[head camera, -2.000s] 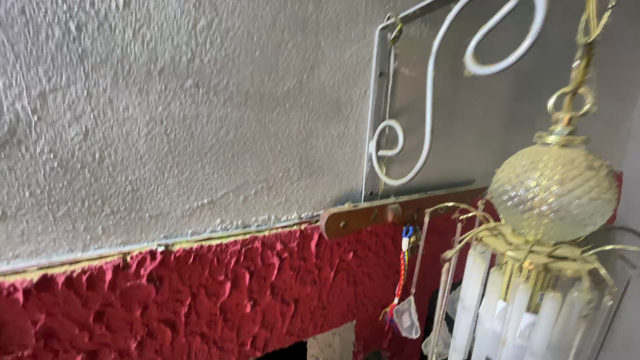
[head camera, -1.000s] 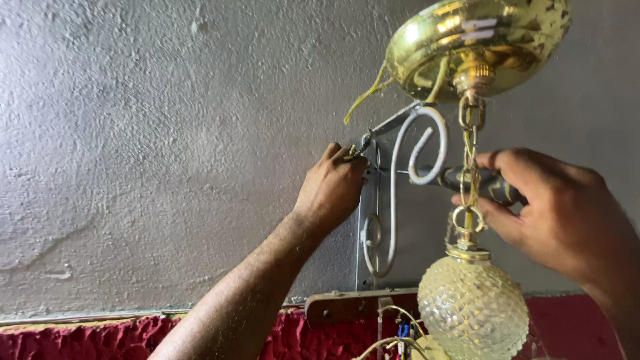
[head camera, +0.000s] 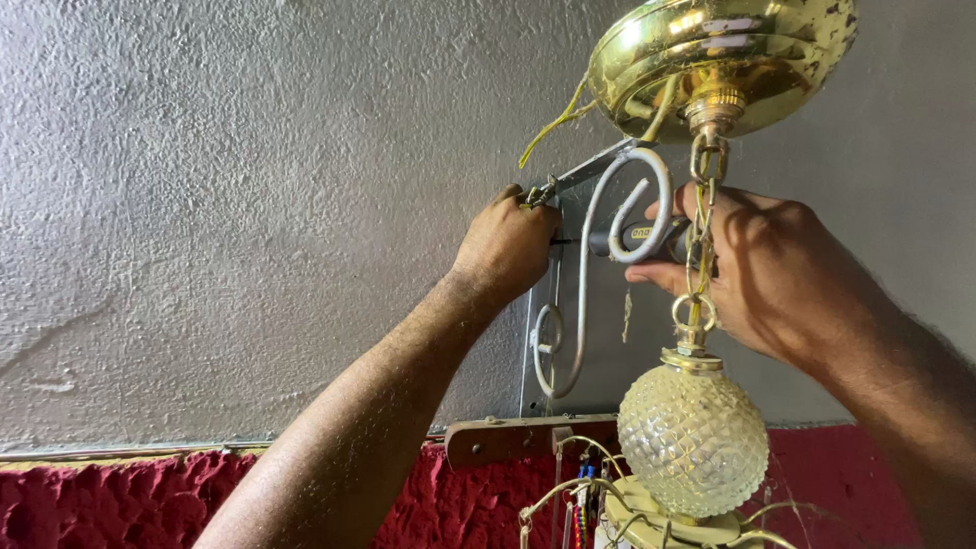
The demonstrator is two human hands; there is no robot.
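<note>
High on the wall, my left hand [head camera: 512, 240] is closed near the upper part of a scrolled metal bracket [head camera: 581, 297]; its fingertips are hidden, so what it grips cannot be told. A small chain or hook with yellow wire [head camera: 540, 192] lies at its knuckles. My right hand [head camera: 770, 267] holds a dark cylindrical power screwdriver [head camera: 677, 238] behind the bracket's scroll and the lamp chain [head camera: 700, 229]. The tool's thin bit points left and reaches my left hand. A brass canopy [head camera: 724, 65] hangs above, with a patterned glass globe [head camera: 692, 438] below it.
A wooden rail [head camera: 488, 446] runs under the bracket, over red textured wall [head camera: 114, 499]. Yellow wires [head camera: 560, 126] stick out left of the canopy. Curved brass chandelier arms [head camera: 568, 488] and a colourful cord [head camera: 581, 511] hang at the bottom. The upper wall is grey rough plaster [head camera: 267, 191].
Both hands came into view between the first frame and the second. Since one second ago they stay at the bracket, the tool still in my right hand. The view tilted upward after the first frame.
</note>
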